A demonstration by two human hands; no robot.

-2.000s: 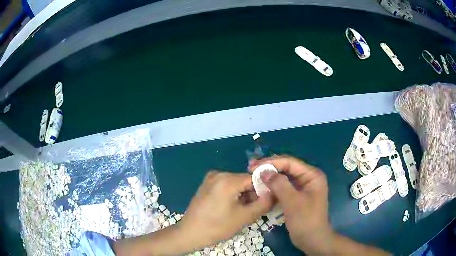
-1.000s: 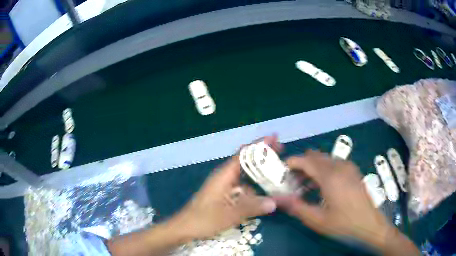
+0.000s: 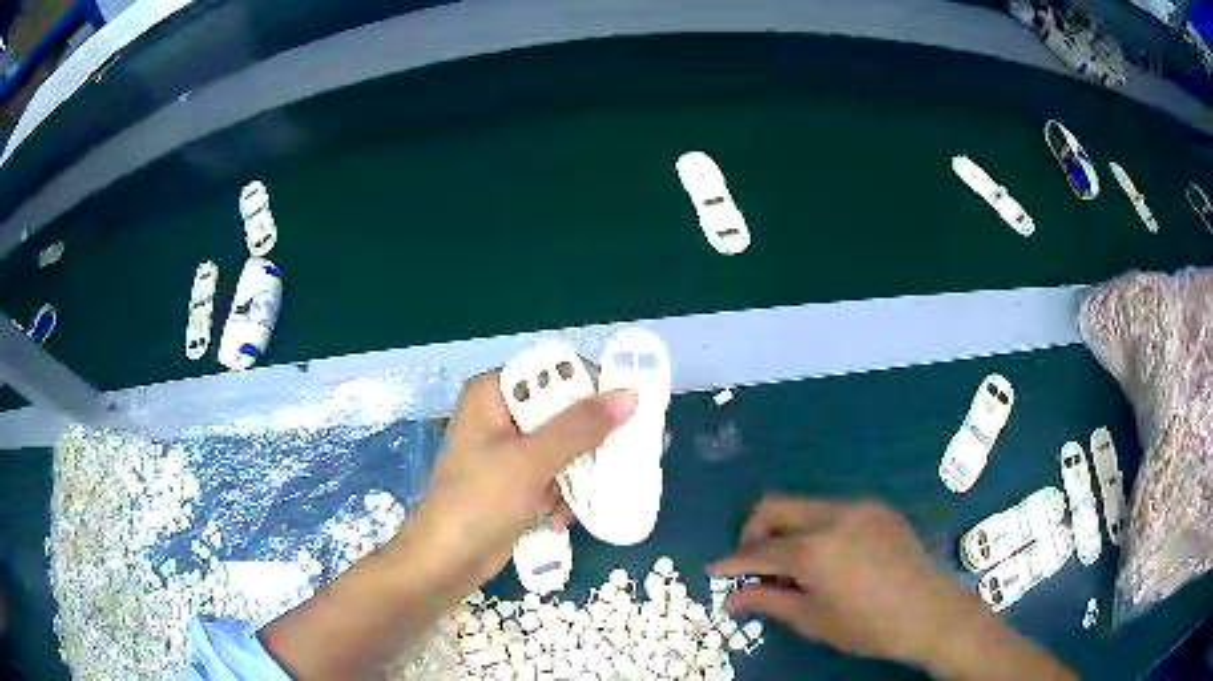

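My left hand (image 3: 499, 446) holds several flat white base plates (image 3: 628, 439) fanned out, the thumb pressed on the front one; dark slots show in the one behind. Another white base plate (image 3: 543, 556) shows just below this hand. My right hand (image 3: 851, 572) is at the right edge of a heap of tiny white inserts (image 3: 585, 641), thumb and fingers close together at a small white piece (image 3: 722, 585). Whether it is firmly pinched is hard to tell.
A clear bag of small white parts (image 3: 120, 559) lies at left, a full pinkish bag (image 3: 1171, 426) at right. Several white bases (image 3: 978, 432) lie beside it. Beyond the pale rail (image 3: 851, 343), the green belt (image 3: 506, 200) carries bases and printed shells (image 3: 250, 314).
The hands have moved apart. My left hand keeps the bases, now fanned; my right hand has gone down to the heap. Fewer bases lie at right than two seconds ago. A base on the belt has shifted right.
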